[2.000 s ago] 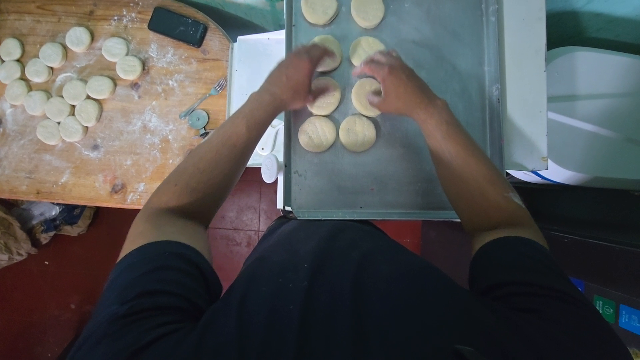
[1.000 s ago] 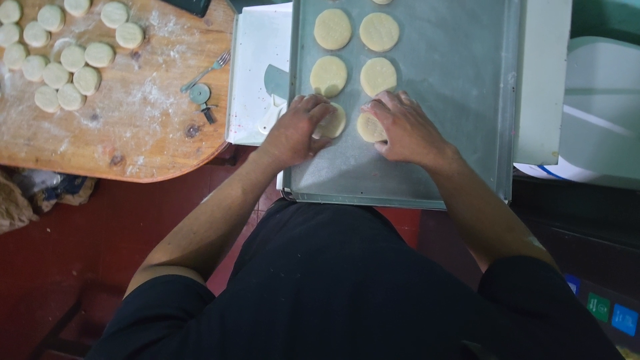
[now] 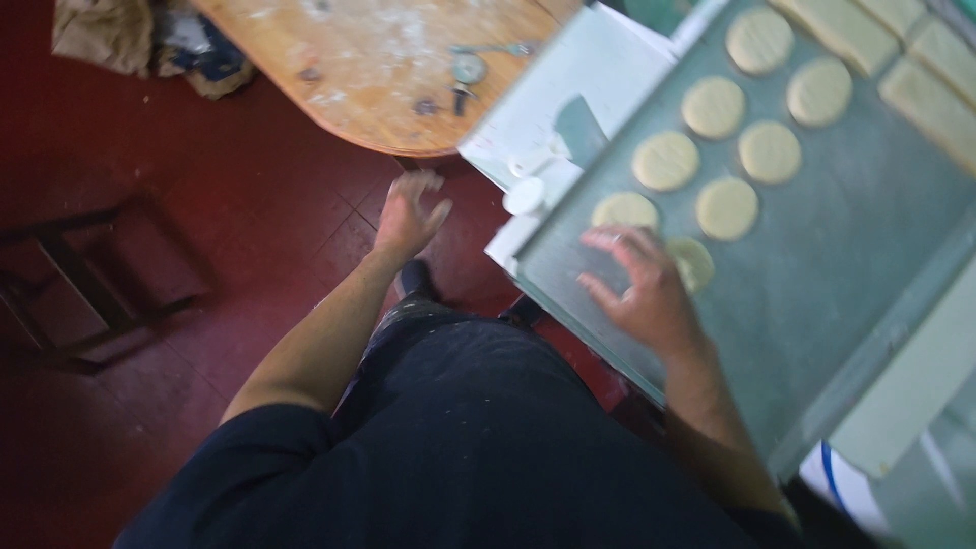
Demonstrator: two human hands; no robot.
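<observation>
Several round pale dough discs (image 3: 727, 208) lie in two rows on a grey metal baking tray (image 3: 823, 305), with rectangular dough slabs (image 3: 839, 32) at its far end. My right hand (image 3: 637, 286) is over the tray's near corner, fingers apart and holding nothing; its fingertips partly cover the nearest disc of the left row (image 3: 625, 213). Whether they touch it I cannot tell. Beside it lies the last disc of the other row (image 3: 690, 264). Away from the tray, my left hand (image 3: 412, 213) hangs over the red floor, slightly blurred, fingers apart with nothing in them.
A floured wooden table (image 3: 366, 76) stands at the upper left, bearing a fork (image 3: 496, 48) and a small round metal object (image 3: 469, 69). A scraper blade (image 3: 579, 130) lies on the white surface beside the tray. A dark wooden frame (image 3: 84, 282) stands on the floor at left.
The view has swung strongly to the left. My left hand has left the tray and the disc it was at. My right hand has come off its disc and moved toward the other row.
</observation>
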